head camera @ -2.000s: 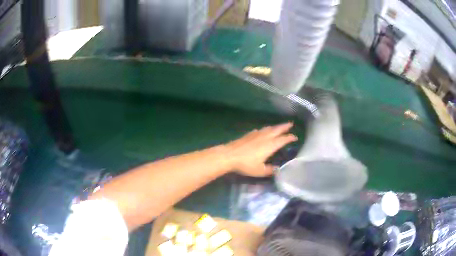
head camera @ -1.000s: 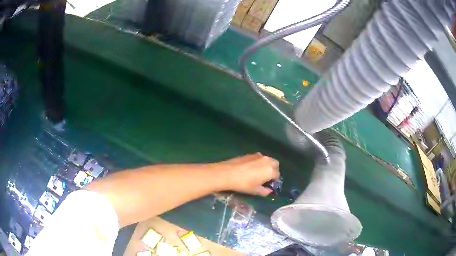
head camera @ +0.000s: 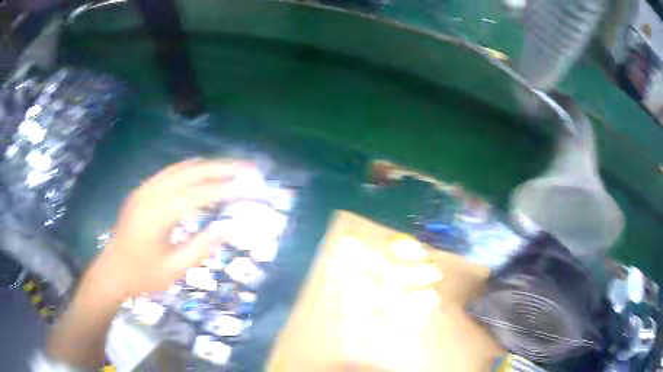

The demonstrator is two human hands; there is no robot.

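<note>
My left hand is blurred at the left, reaching in from the lower left over rows of white-silver assemblies on shiny plastic. Its thumb and fingers are apart, with bright white glare at the fingertips, so whether it holds anything cannot be told. A brown cardboard sheet lies to the right of the hand. Pale pouch cells lie on it, washed out by glare. My right hand is not in view.
A black fan with a round wire guard stands right of the cardboard. A grey-white extraction funnel is behind it. Crinkled shiny plastic is at the far left. A dark post rises at the upper left. White reels stand at far right.
My left hand has moved from beside the funnel, where it gripped a small dark item, back left over the assemblies. The view has shifted, showing more cardboard and the fan.
</note>
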